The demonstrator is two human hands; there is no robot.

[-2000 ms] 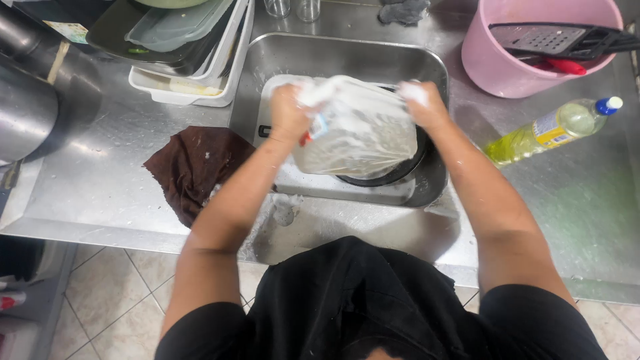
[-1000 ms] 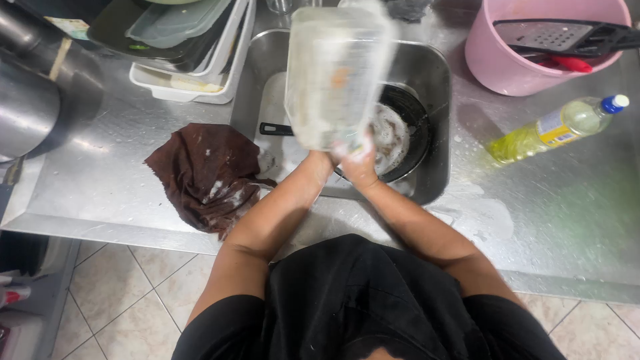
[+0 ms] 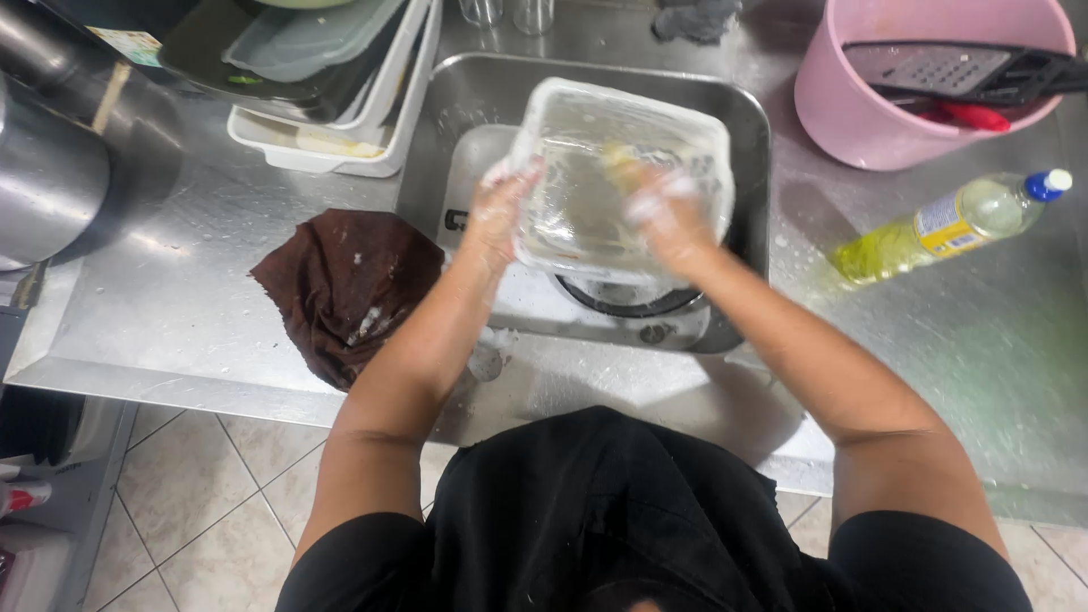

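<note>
Over the steel sink, a translucent plastic container is held with its open side up, soap suds on its rim. My left hand grips its left wall. Inside it, my right hand, foamy and blurred, holds something yellowish, likely a sponge. Beneath the container, the rim of a black frying pan shows in the sink; most of the pan is hidden. A brown cloth with bits of foam lies on the counter, left of the sink.
Stacked plastic trays and lids stand at the upper left, near a large steel pot. At the right are a pink bucket holding a grater and a bottle of yellow liquid. Glasses and a grey cloth lie behind the sink.
One second ago the container was tilted up with both hands at its lower end. Now it is lower over the sink, my left hand at its side and my right hand inside.
</note>
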